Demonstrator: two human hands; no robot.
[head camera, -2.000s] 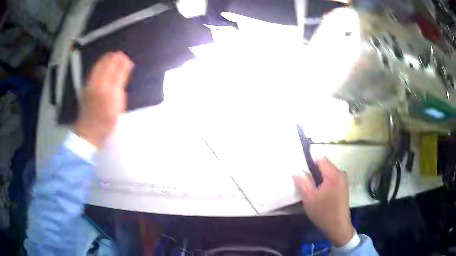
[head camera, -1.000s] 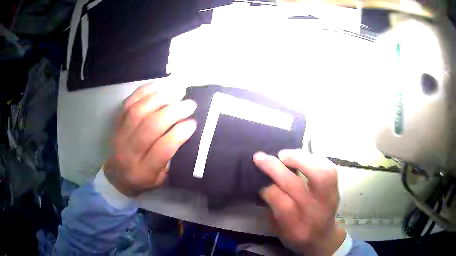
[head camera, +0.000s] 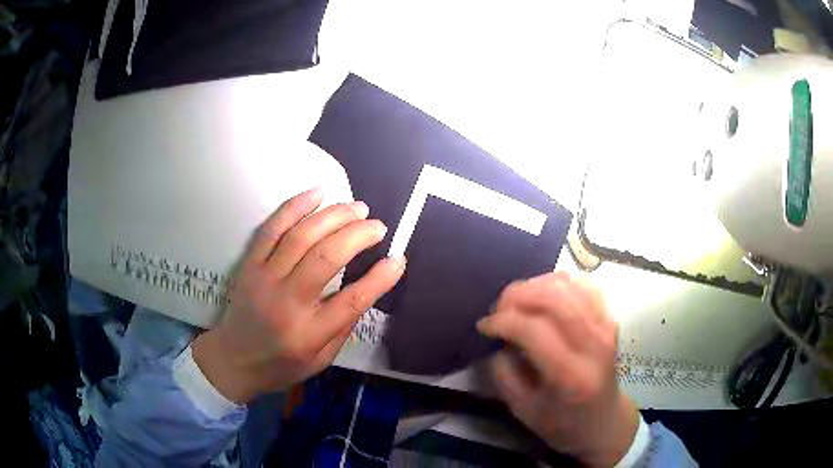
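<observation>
A black cut piece (head camera: 457, 283) with a white L-shaped strip (head camera: 484, 201) lies at the table's front edge. A wider black part (head camera: 374, 123) extends from it to the upper left; I cannot tell if it is a separate layer. My left hand (head camera: 306, 283) rests flat, fingers slightly spread, its fingertips on the piece's left side beside the strip. My right hand (head camera: 557, 356) is at the piece's lower right edge with fingers curled and slightly blurred; whether it grips the fabric is hidden.
The white table (head camera: 173, 174) has a printed ruler along its front edge. Black pieces (head camera: 210, 41) with white strips lie at the upper left. The cream machine head (head camera: 767, 155) with its green panel stands right. Black scissors handles (head camera: 763, 375) show at the lower right. Glare whitens the upper middle.
Two seconds ago my hands were far apart, the right on a thin dark object. Since one second ago, more black fabric shows at the upper left, and my left hand has moved right and down.
</observation>
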